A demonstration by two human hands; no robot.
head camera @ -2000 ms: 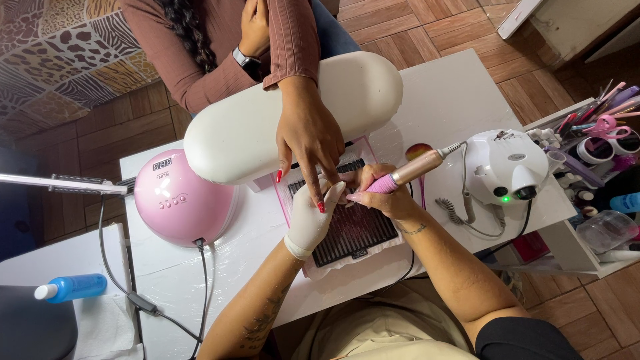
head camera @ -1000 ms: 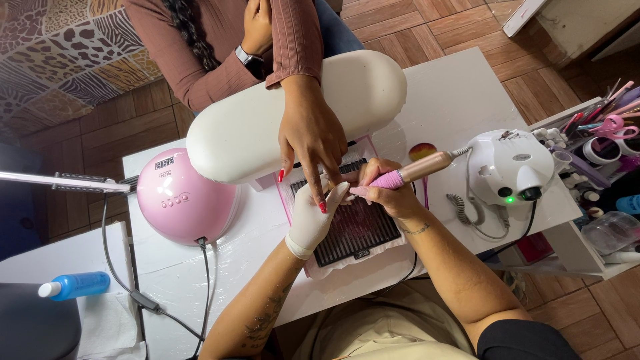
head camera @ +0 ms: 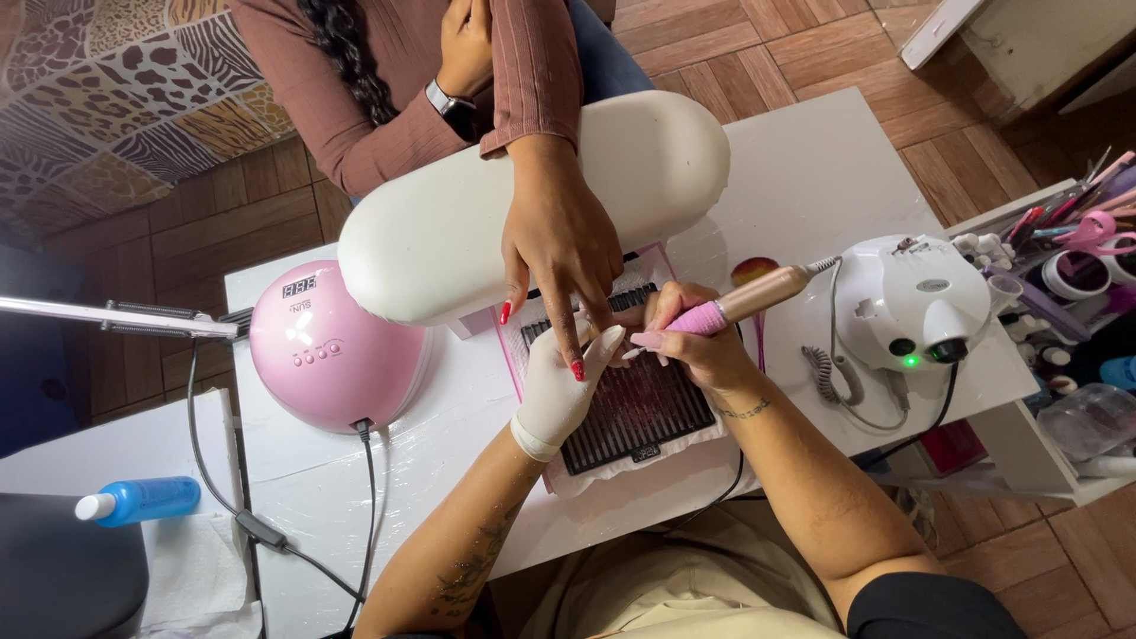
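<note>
My left hand (head camera: 561, 382), in a white glove, holds a finger of the other person's hand (head camera: 564, 232), which rests over the cream armrest cushion (head camera: 532, 204). Red polish shows on several of that hand's nails. My bare right hand (head camera: 697, 342) grips a pink-and-gold electric nail drill (head camera: 750, 300) like a pen, its tip close to the held fingers; exact contact is hidden by the fingers. Beneath both hands lies a dust collector with a black slatted grille (head camera: 648, 413). The drill's coiled cord runs to a white control unit (head camera: 914, 302) with a green light.
A pink nail lamp (head camera: 333, 346) stands left of the cushion, its cable crossing the white table (head camera: 799, 177). A makeup-style brush (head camera: 757, 275) lies behind the drill. At far left is a blue bottle (head camera: 151, 500); at right, a cart (head camera: 1078, 488) holds pink scissors (head camera: 1100, 231) and jars.
</note>
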